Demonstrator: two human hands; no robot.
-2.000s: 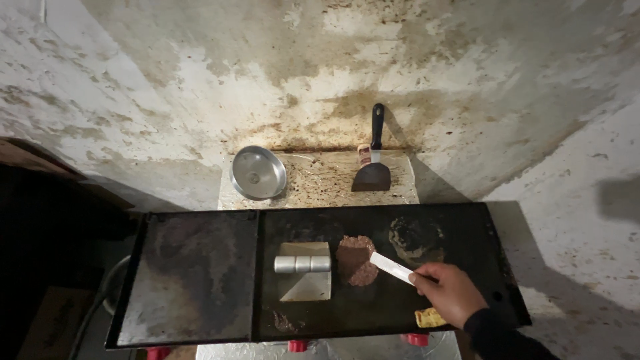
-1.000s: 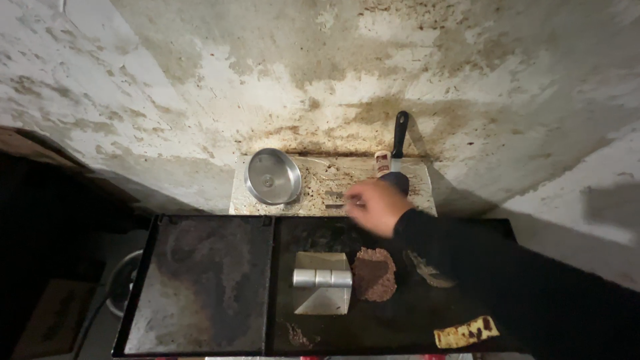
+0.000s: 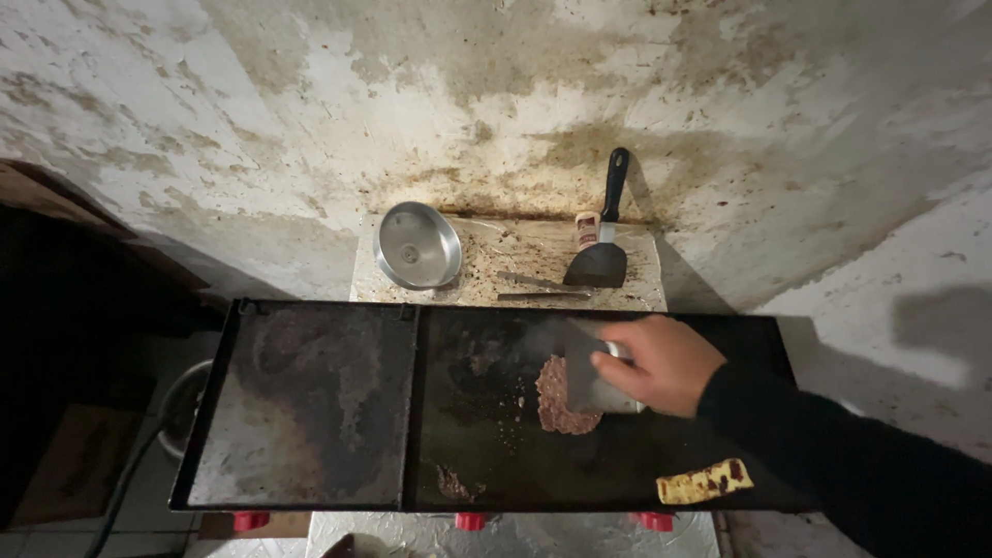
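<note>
My right hand, in a dark sleeve, grips a metal press or scraper with a flat plate and a cylindrical handle. Its plate covers the right part of a flattened meat patty on the black griddle; whether it touches the meat is unclear. Faint smoke rises beside it. A browned yellow slab of food lies at the griddle's front right, and meat scraps lie at the front middle. My left hand is out of view.
Behind the griddle, a foil-covered stand holds a round metal lid or bowl, metal tongs, a small labelled container and a black-handled spatula leaning on the wall. Red knobs line the griddle's front. A hose runs at left.
My right hand has come back from the stand, where the tongs now lie, and taken hold of the metal press. Earlier the press lay left of the patty; now it is over the patty's right part.
</note>
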